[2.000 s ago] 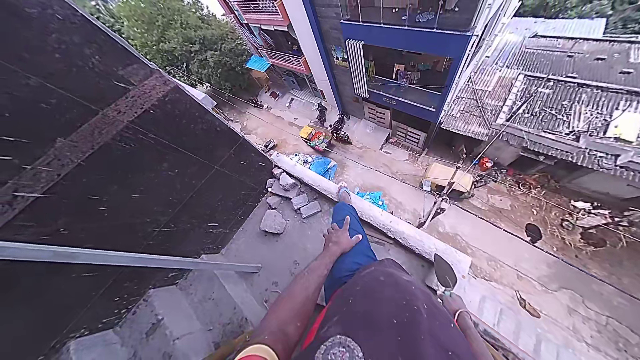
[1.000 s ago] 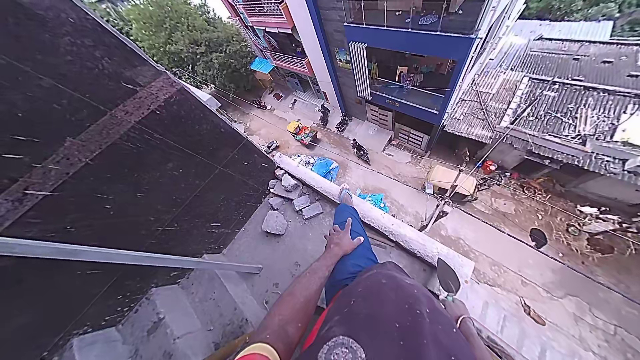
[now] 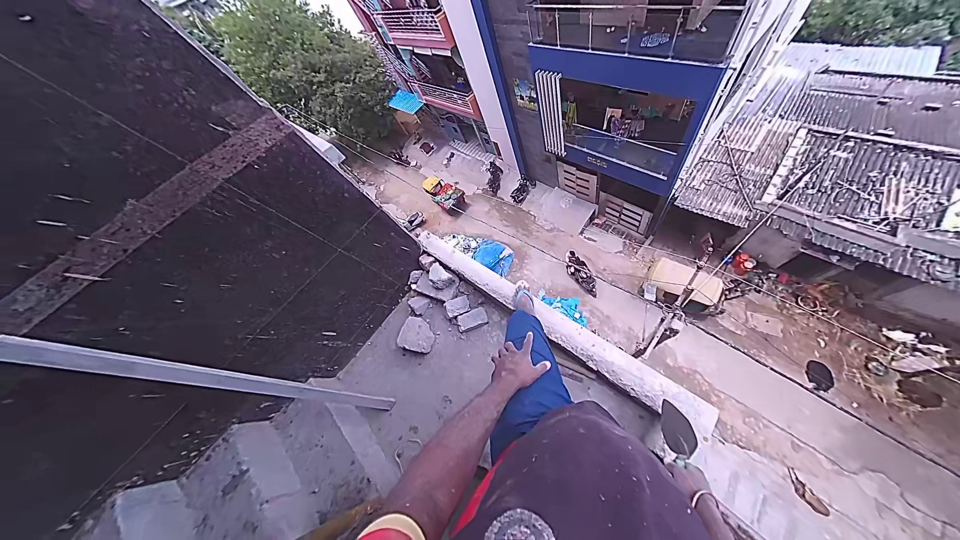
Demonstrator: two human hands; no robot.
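Note:
My left hand [image 3: 517, 364] rests with spread fingers on my raised knee, over the blue trousers [image 3: 534, 397], and holds nothing. At the lower right, my right hand [image 3: 688, 474] grips a pointing trowel [image 3: 679, 430], whose dark leaf-shaped blade points up and away from me. My foot [image 3: 523, 298] is up on the pale concrete parapet [image 3: 600, 352]. Broken concrete blocks [image 3: 416, 335] lie to the left of my leg, against the parapet's inner side. A long metal straightedge or bar [image 3: 195, 373] reaches in from the left edge.
Beyond the parapet is a drop to a street with a motorcycle [image 3: 580, 273] and a parked vehicle [image 3: 686, 282]. Overhead wires and a pole [image 3: 667, 328] stand close outside. A dark wall [image 3: 187, 225] fills the left. Concrete steps [image 3: 262, 465] lie at the lower left.
Down in the street, a motorcycle has come out from near the building and moved right along the road. My left hand stays on the knee and my right hand keeps the trowel.

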